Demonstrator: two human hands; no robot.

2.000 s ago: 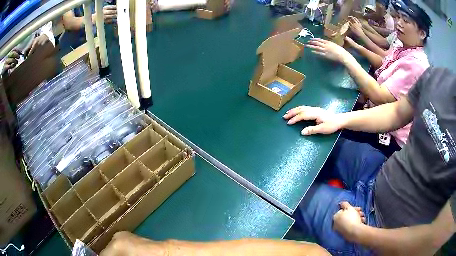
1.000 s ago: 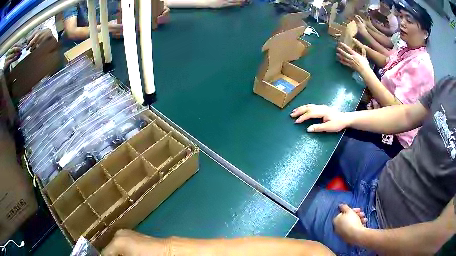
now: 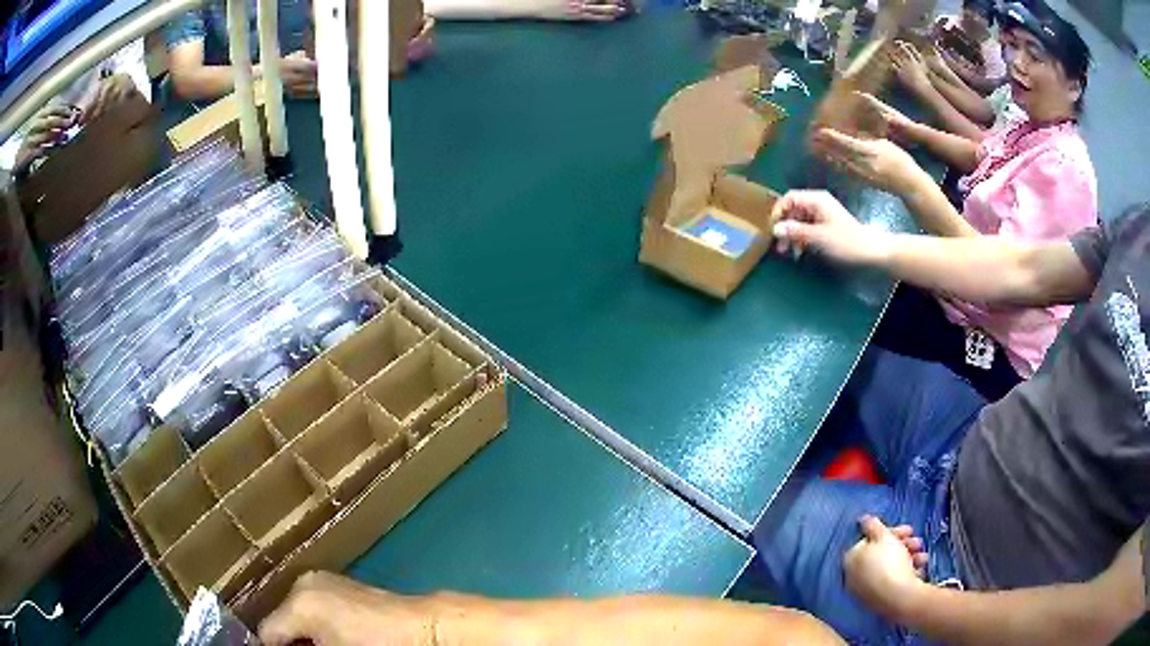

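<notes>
My right hand (image 3: 315, 612) is at the bottom left, cut off by the lower edge, with its forearm along the bottom. Its fingertips are hidden, so I cannot tell if it grips anything. A shiny clear bag end (image 3: 212, 621) shows just left of it. My left hand is out of the picture. The divided carton tray (image 3: 391, 473) stands just beyond my hand. Its near cells are empty; rows of clear bags with dark items (image 3: 202, 297) cover its far part.
An open mailer box (image 3: 700, 259) with a blue card (image 3: 721, 235) inside stands on the green table (image 3: 542, 227). A grey-shirted neighbour's hand (image 3: 820, 227) is at its right side. Cream posts (image 3: 338, 126) rise behind the tray. Other workers sit around. A large carton (image 3: 38, 480) is at left.
The neighbour's hand has moved from the table top up to the mailer box, which has shifted slightly. The pink-shirted worker's hands have moved. My right hand has hardly moved.
</notes>
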